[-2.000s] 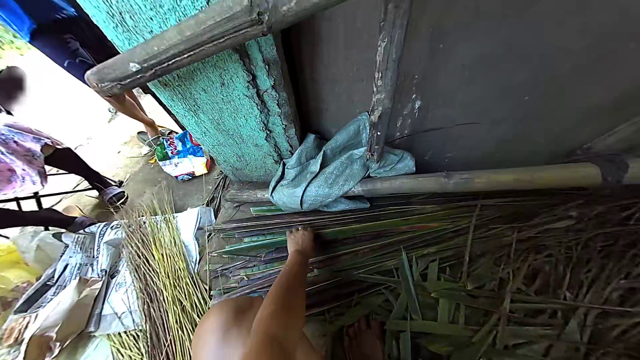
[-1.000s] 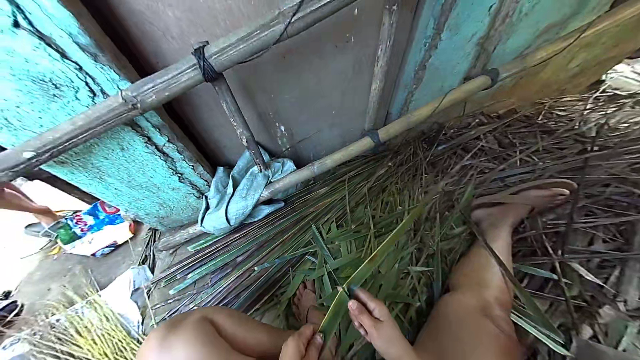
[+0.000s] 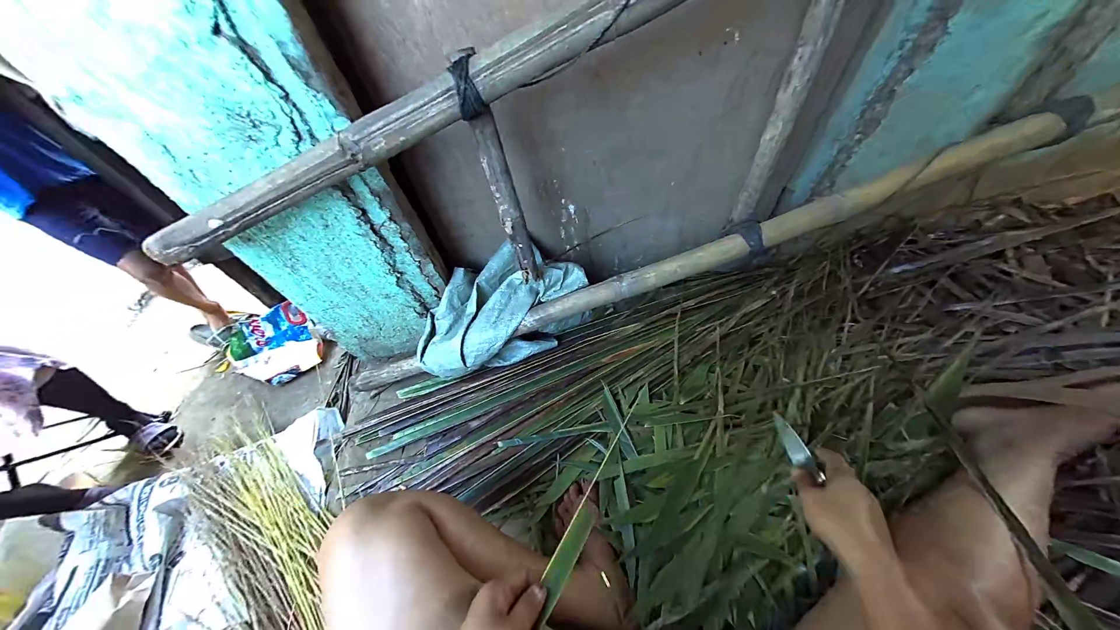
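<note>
My left hand (image 3: 505, 604), at the bottom edge, pinches a long green palm leaf strip (image 3: 570, 544) that points up and to the right over my shin. My right hand (image 3: 836, 503) is closed around a small knife (image 3: 796, 451), its blade pointing up and to the left, apart from the strip. Beneath both hands lies a heap of cut green leaf pieces (image 3: 700, 525). Long dark and green leaf strips (image 3: 490, 437) lie side by side beyond my bent knee. My bare foot (image 3: 577, 516) rests among the leaves.
A bamboo rail (image 3: 647, 278) with a blue-grey cloth (image 3: 490, 311) on it runs along the wall. A bundle of thin yellow-green sticks (image 3: 262, 516) lies on sacks at left. Two other people stand or sit farther left, near a coloured plastic bag (image 3: 273, 337).
A second ago both hands were together at the leaf strip. Now my right hand, with the knife, is well to the right of it. Two seconds ago one hand was on the long strips.
</note>
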